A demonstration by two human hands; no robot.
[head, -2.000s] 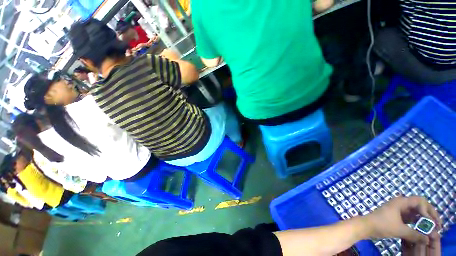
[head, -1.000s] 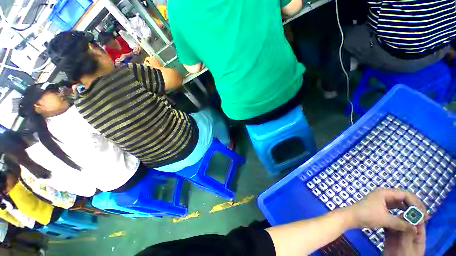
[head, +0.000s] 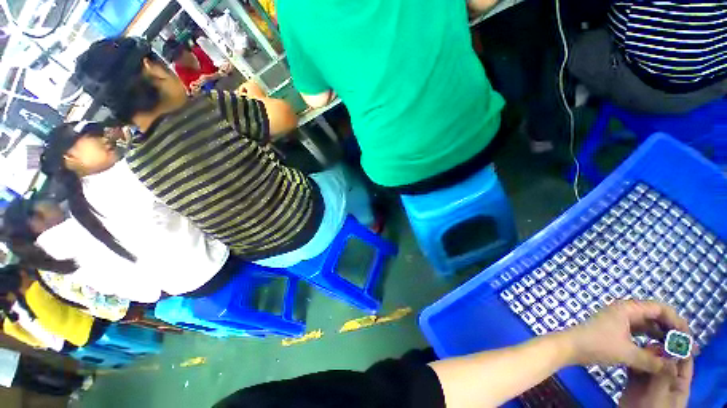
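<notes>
A small square electronic module (head: 678, 344) with a silver-white rim and a dark greenish face is held at the fingertips over the blue parts tote (head: 470, 307). My left hand (head: 622, 335) reaches in from the left, its thumb and fingers at the module's left side. My right hand (head: 658, 390) is below it at the lower right, partly hidden and cut off by the bottom edge, its fingers touching the module from below. A tight grid of similar modules (head: 606, 255) lies in the tote. A dark board (head: 550, 394) shows partly under my left forearm.
Seated workers on blue stools (head: 462, 219) line the bench beyond the tote, one in a green shirt (head: 398, 88). A white cable (head: 567, 96) hangs down behind the tote. Green floor (head: 383, 343) with yellow marks lies to the left.
The view has shifted slightly. The module's greenish face now shows more squarely than two seconds ago, when it was more tilted. Both hands stay at it over the tote.
</notes>
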